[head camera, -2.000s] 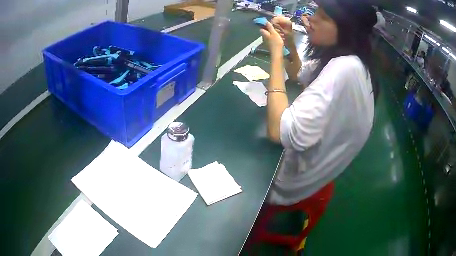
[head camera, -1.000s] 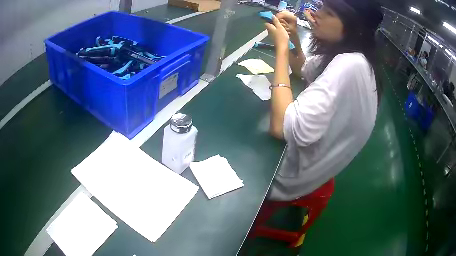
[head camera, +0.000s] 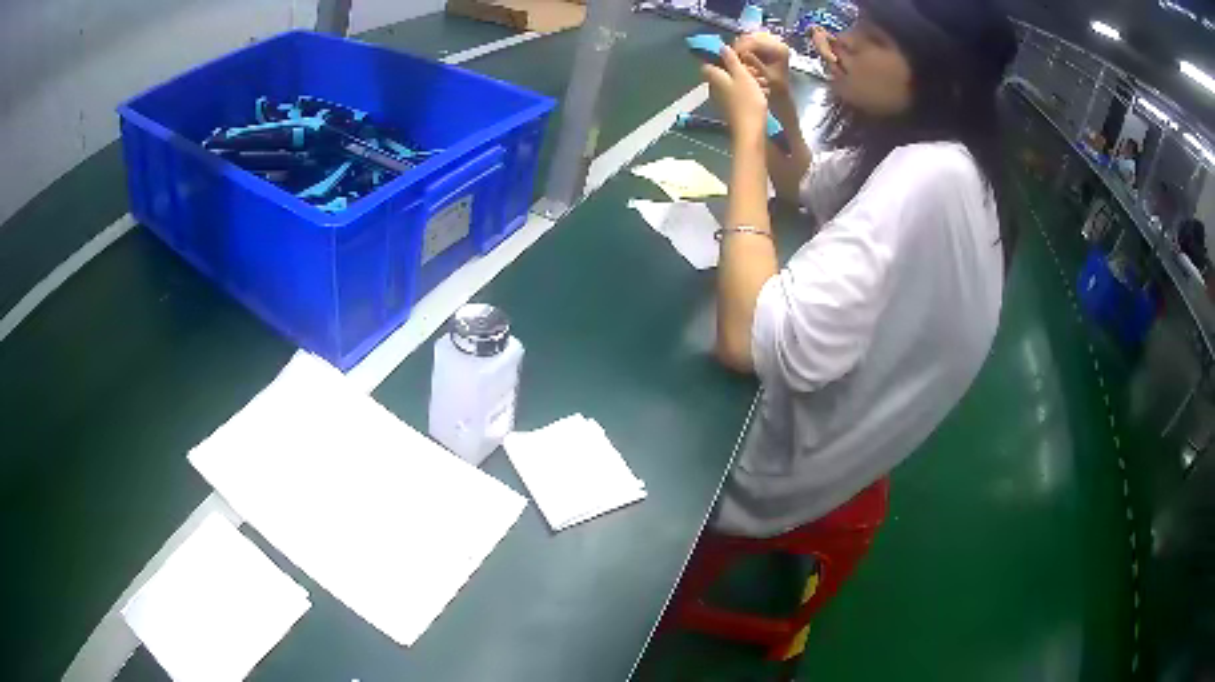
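Neither of my hands is in the picture. Nearest in front of me, a large white sheet (head camera: 357, 500) lies on the dark green bench (head camera: 586, 600). A smaller white sheet (head camera: 217, 602) lies to its lower left. A white bottle (head camera: 474, 394) with a metallic top stands upright beside the large sheet. A small stack of white wipes (head camera: 576, 470) lies to the right of the bottle. A blue plastic tote (head camera: 273, 271) behind them holds a pile of black-and-turquoise devices (head camera: 320, 147).
A person in a white top (head camera: 886, 307) sits on a red stool (head camera: 786, 566) at right, holding a turquoise-ended device (head camera: 706, 47). Pale papers (head camera: 681, 227) lie near that person's arm. A grey post (head camera: 586, 107) stands behind the tote. Brown cardboard (head camera: 520, 13) lies farther back.
The whole view has shifted slightly, raising the bottle and wipes in the picture. The seated person's hands have moved a little around the device. The objects on the bench keep their places.
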